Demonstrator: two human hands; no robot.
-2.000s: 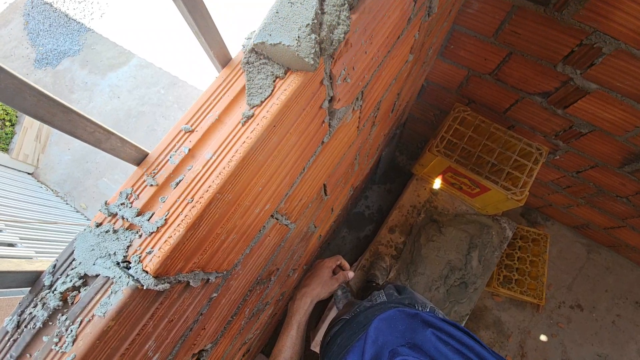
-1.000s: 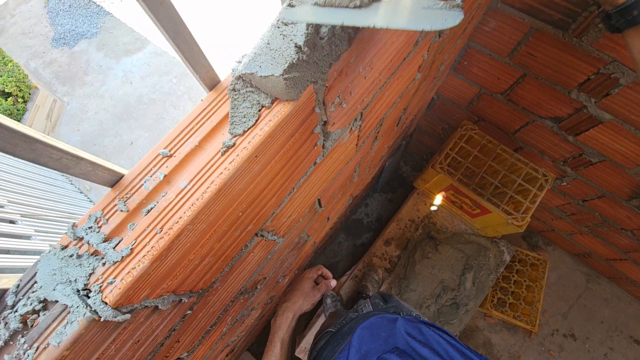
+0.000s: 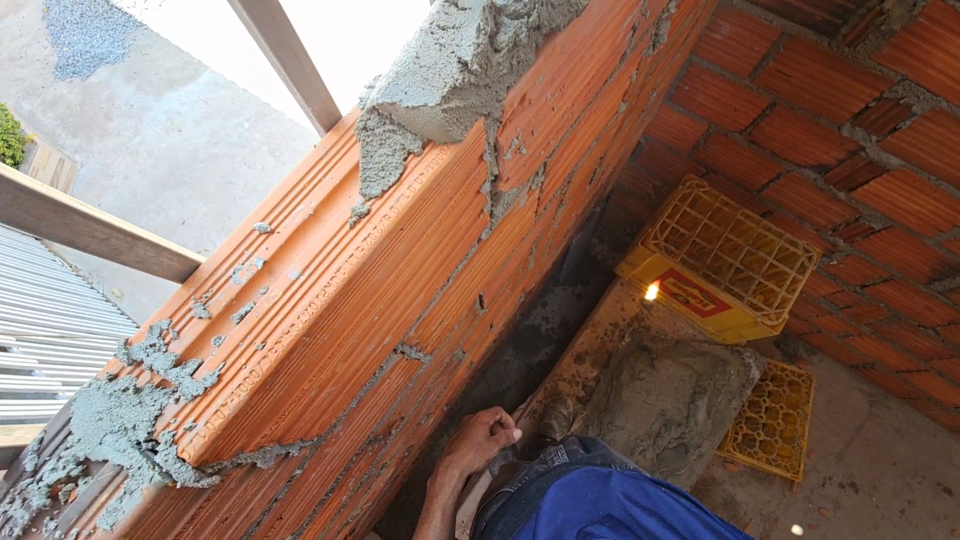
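My left hand [image 3: 480, 439] hangs low beside the wall, near my waist, its fingers curled; I cannot tell if anything is in them. My right hand is out of view. A wall of ribbed orange hollow clay bricks [image 3: 315, 300] runs diagonally through the view. Grey wet mortar [image 3: 457, 67] lies thick on its top at the upper middle, with a sloped end on the bare brick top. More mortar [image 3: 112, 427] is spread at the lower left, around a brick joint. No trowel shows now.
A yellow plastic crate [image 3: 731, 262] stands by the far brick wall [image 3: 840, 150]. Beside it are a board heaped with mortar [image 3: 660, 397] and another yellow crate [image 3: 772, 420]. Wooden posts [image 3: 289, 64] rise outside the wall, above a corrugated metal roof [image 3: 52, 322] and ground with gravel.
A flat metal blade over the mortar at the top edge one second ago is out of view, as is the forearm at the upper right. My left hand stays low by the wall.
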